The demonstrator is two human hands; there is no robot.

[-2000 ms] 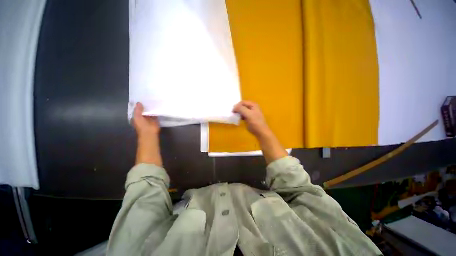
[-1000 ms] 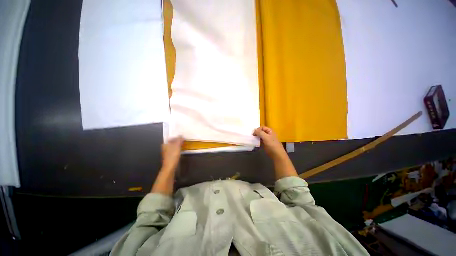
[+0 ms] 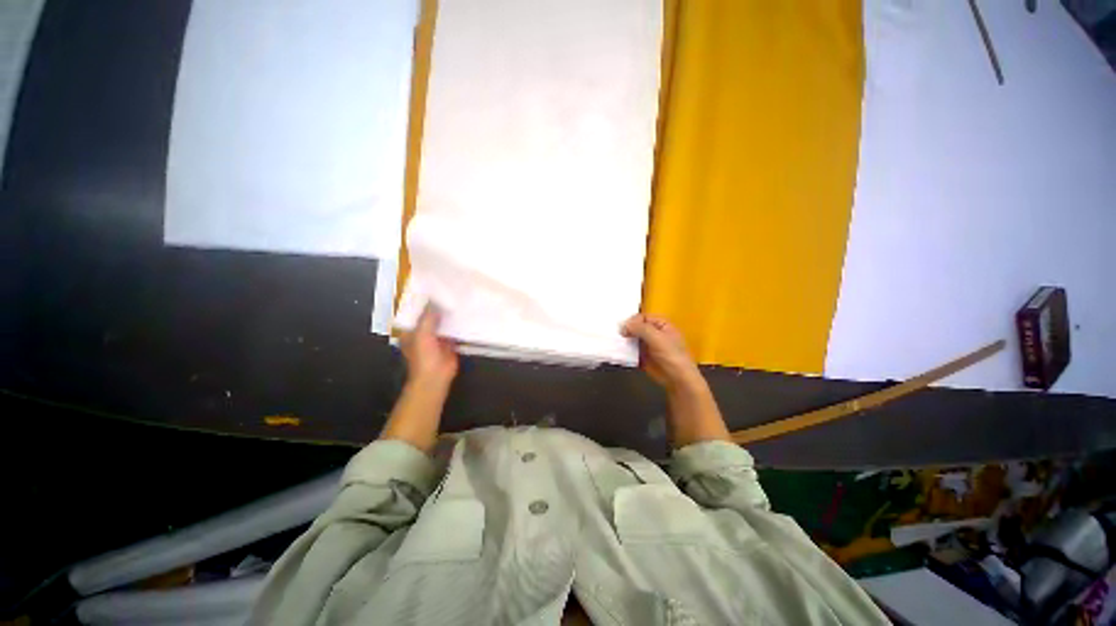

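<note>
A long white sheet [image 3: 539, 171] lies over the yellow cloth [image 3: 759, 184], with a thin yellow strip showing along its left edge. Its near left part is wrinkled. My left hand [image 3: 428, 355] grips the sheet's near left corner. My right hand [image 3: 661, 349] pinches its near right corner, beside the ridge of the yellow cloth. White layer edges show under the sheet between my hands. The white sheet pile [image 3: 288, 135] lies to the left of the yellow cloth.
A wooden ruler [image 3: 875, 397] slants over the dark table's [image 3: 159, 318] near edge at right. A dark box [image 3: 1043, 339] stands on the white base layer [image 3: 942, 245]. A thin stick [image 3: 986, 43] lies at the far right. Pale rolls [image 3: 208, 538] lie below left, and oddments below right.
The white sheet moved right from the pile onto the yellow cloth, carried by both hands. Since one second ago, its near edge covers the yellow strip that showed between my hands. The view has shifted.
</note>
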